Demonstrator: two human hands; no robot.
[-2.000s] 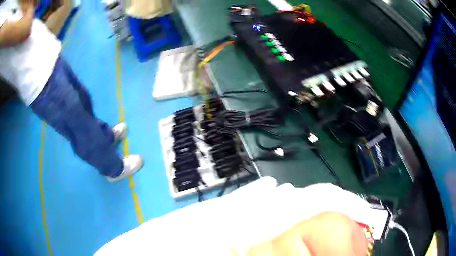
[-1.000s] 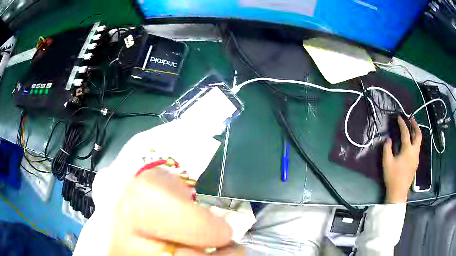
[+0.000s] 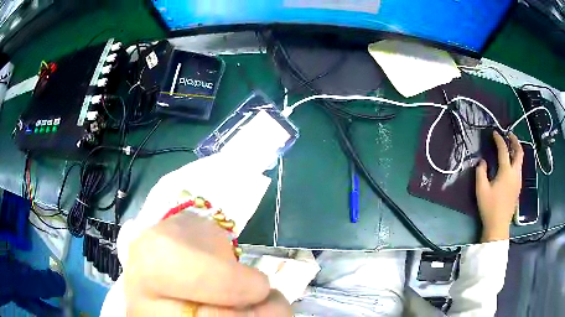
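My left hand (image 3: pixel 198 266), with a red beaded bracelet, is large and close to the camera at the lower left. Its fingers are curled; whether it holds the pale piece (image 3: pixel 288 272) beside its fingertips cannot be told. Behind it on the green bench lies a bagged screen unit (image 3: pixel 269 127) with a glaring white screen and a white USB cable (image 3: pixel 365 99) at its top. My right hand (image 3: pixel 500 195) rests over a small dark computer mouse (image 3: pixel 493 162) on the maroon mouse pad (image 3: pixel 433 179). The mouse is mostly covered.
The black test box (image 3: pixel 62 102) stands left, with coiled black leads (image 3: pixel 83 198). A screen unit showing "android" (image 3: pixel 192 83) lies beside it. A blue pen (image 3: pixel 354 201) and thick black cable (image 3: pixel 372 179) lie mid-bench. A smartphone (image 3: pixel 526 198) is right; the monitor (image 3: pixel 421 25) and yellow paper (image 3: pixel 415 68) are behind.
The view has swung from the left side and floor to the bench front. Since one second ago, my left hand has shifted slightly left and down; my right hand stays on the mouse.
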